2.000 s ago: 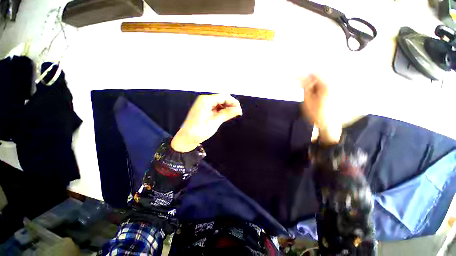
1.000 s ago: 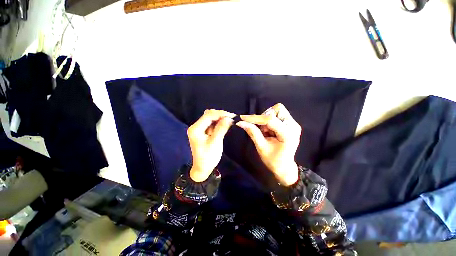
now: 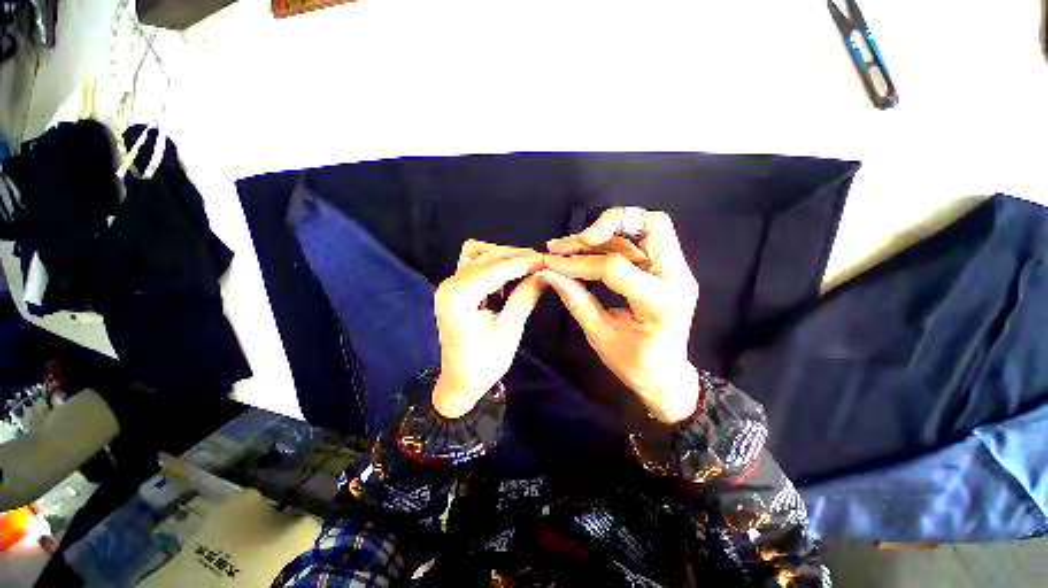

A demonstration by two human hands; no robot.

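Dark navy cloth [image 3: 483, 190] lies on the white table in front of me, with a brighter blue lining flap [image 3: 368, 281] folded over its left part. My left hand [image 3: 488, 310] and my right hand [image 3: 632, 304] are raised over the cloth's middle. Their thumbs and index fingers are pinched, and the fingertips meet. Anything held between them is too small or hidden to tell. A silvery ring or thimble [image 3: 631, 222] is on a right-hand finger. More navy cloth [image 3: 908, 333] with a shiny blue part [image 3: 942, 488] lies at the right.
Thread snips [image 3: 864, 55] lie at the far right, a dark block [image 3: 182, 10] and the ruler's end [image 3: 310, 5] at the top left edge. Black garment pieces [image 3: 161, 264] with white ties are heaped left. A pale bag [image 3: 236, 551] is at lower left.
My hands came together from apart over the cloth and now stay fingertip to fingertip. The view shifted, so the shears and iron left the picture and the snips appeared.
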